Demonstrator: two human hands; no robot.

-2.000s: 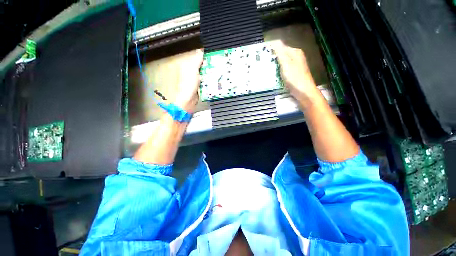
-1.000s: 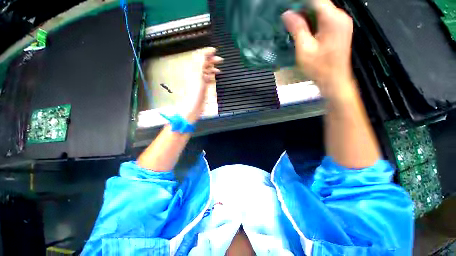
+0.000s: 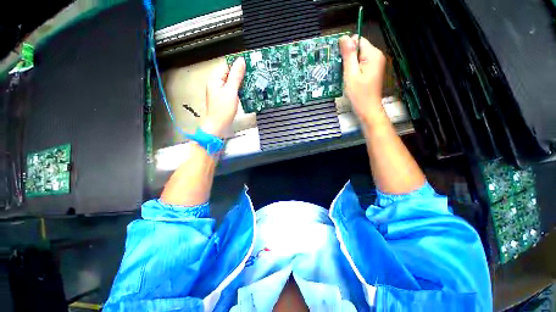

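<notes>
A green circuit board (image 3: 292, 73) with dense chips and silver squares is held level between both hands, over a ribbed black plate (image 3: 299, 129). My left hand (image 3: 223, 94) grips its left end, thumb on top. My right hand (image 3: 364, 73) grips its right end. A thin green strip (image 3: 360, 24) stands up from the fingers of my right hand. A blue wrist strap (image 3: 209, 141) with a cord is on my left wrist. The fingers under the board are hidden.
Metal rails (image 3: 198, 27) run behind and in front of a pale bed (image 3: 186, 91) bearing a small dark piece. A black tray (image 3: 100, 103) lies left, with a circuit board (image 3: 48, 170) on it. Black trays (image 3: 509, 73) stand right; more boards (image 3: 513, 210) lie lower right.
The board now shows its dense chip side instead of the paler face. It was blurred in my right hand one second ago; my left hand, then off it, now holds its left end.
</notes>
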